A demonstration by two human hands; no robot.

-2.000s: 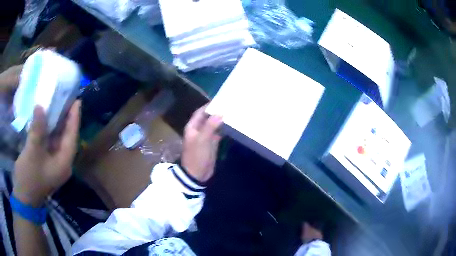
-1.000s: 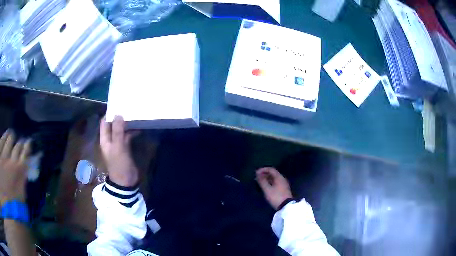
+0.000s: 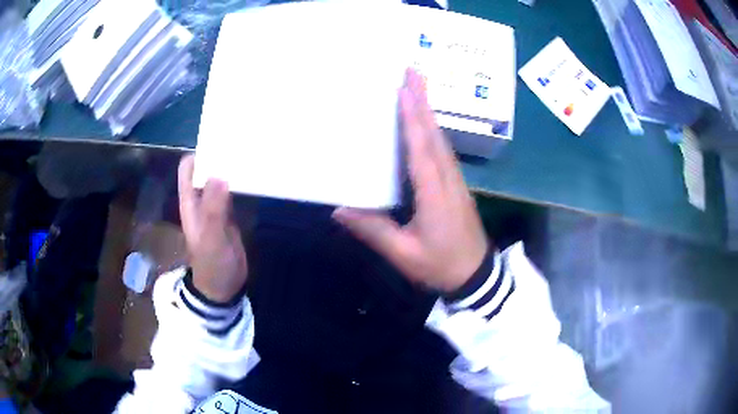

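A plain white box lid (image 3: 303, 105) is raised in front of me above the bench edge. My left hand (image 3: 214, 230) grips its near left corner, fingertips on the face. My right hand (image 3: 425, 194) lies along its right side, fingers extended and thumb near the lower right corner. The right fingers are slightly blurred. Behind the lid and right hand, a white box with a leaflet with coloured dots (image 3: 461, 61) on top sits on the bench, its left part hidden.
The green bench (image 3: 558, 170) holds a stack of white inner cards (image 3: 121, 61) at left, clear bags (image 3: 20, 81) at far left, a loose leaflet (image 3: 564, 85) and a leaflet stack (image 3: 659, 61) at right. A brown carton (image 3: 121, 323) stands below left.
The plain white lid has come up closer and now overlaps the leaflet-topped box. My right hand has moved from below the bench to the lid's right side. The other person's hand has left view.
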